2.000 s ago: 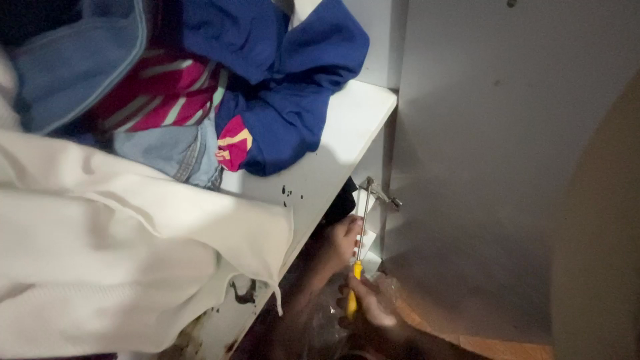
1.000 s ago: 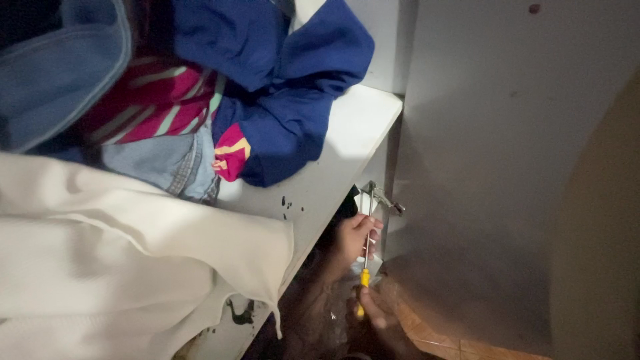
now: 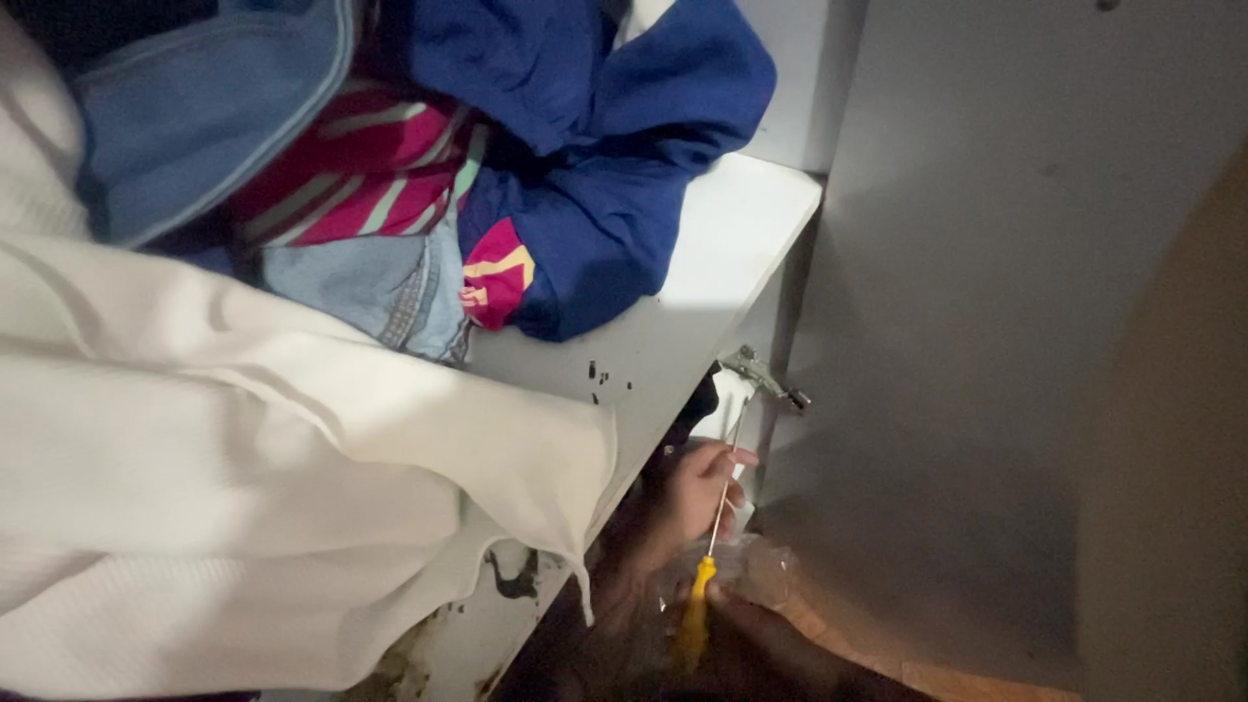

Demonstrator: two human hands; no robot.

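Note:
A screwdriver with a yellow handle (image 3: 697, 609) and a long thin metal shaft points up at a metal cabinet hinge (image 3: 765, 376) on the white side panel. Its tip is at or just below the hinge; whether it touches a screw I cannot tell. My left hand (image 3: 697, 492) is beside the shaft with its fingers around or against it, below the hinge. My right hand (image 3: 746, 629), dark and partly lost in shadow, holds the yellow handle lower down. Clear plastic lies by the handle.
A white shelf (image 3: 634, 361) with chipped spots runs diagonally beside my hands. On it lie a cream cloth (image 3: 292, 439), a blue garment (image 3: 604, 234), a red striped cloth (image 3: 380, 185) and denim (image 3: 214, 107). A grey door panel (image 3: 936, 341) stands to the right, above an orange-brown floor (image 3: 829, 624).
Two seconds ago my left hand was nearer the hinge along the shaft; it is now a little lower. The screwdriver stays pointed at the hinge, with my right hand on its handle.

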